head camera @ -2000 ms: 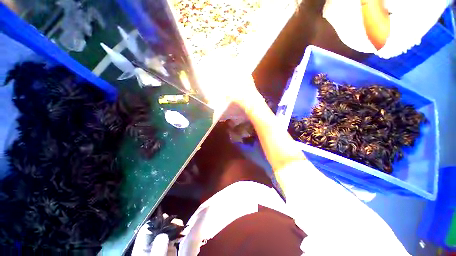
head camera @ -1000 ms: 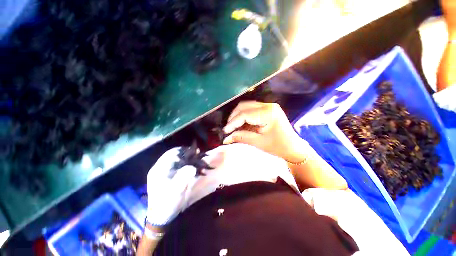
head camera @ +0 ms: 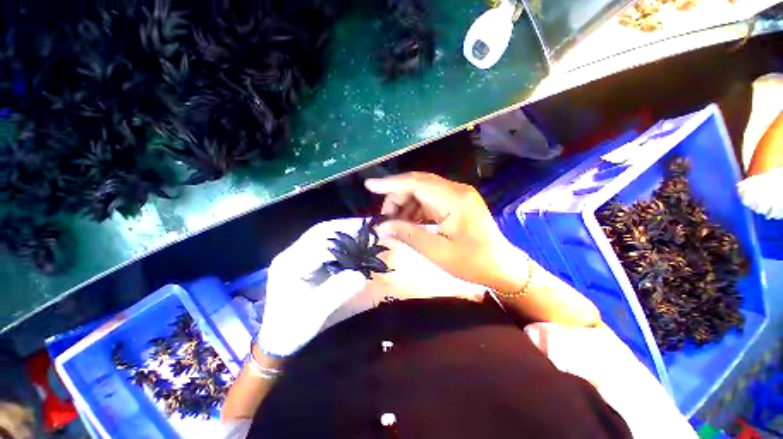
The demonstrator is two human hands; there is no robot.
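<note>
My left hand (head camera: 300,279), in a white glove, holds a small black many-pointed piece (head camera: 356,251) above my lap. My right hand (head camera: 438,219) is bare and sits just to the right of the piece, fingers bent. Its thumb and forefinger are near the piece's upper tips; whether it pinches something small cannot be seen. A large heap of similar black pieces (head camera: 215,77) lies on the green bench (head camera: 361,111).
A blue crate (head camera: 706,386) of brown-gold spiky pieces stands at the right, another blue crate (head camera: 81,377) with fewer pieces at the lower left. A small white rounded object (head camera: 488,39) lies on the bench. Another person's arm (head camera: 767,150) shows at the right edge.
The view has swung from the bench's corner to my lap. My right hand has come back from the bright area to beside the piece. My left hand now holds the piece more centrally.
</note>
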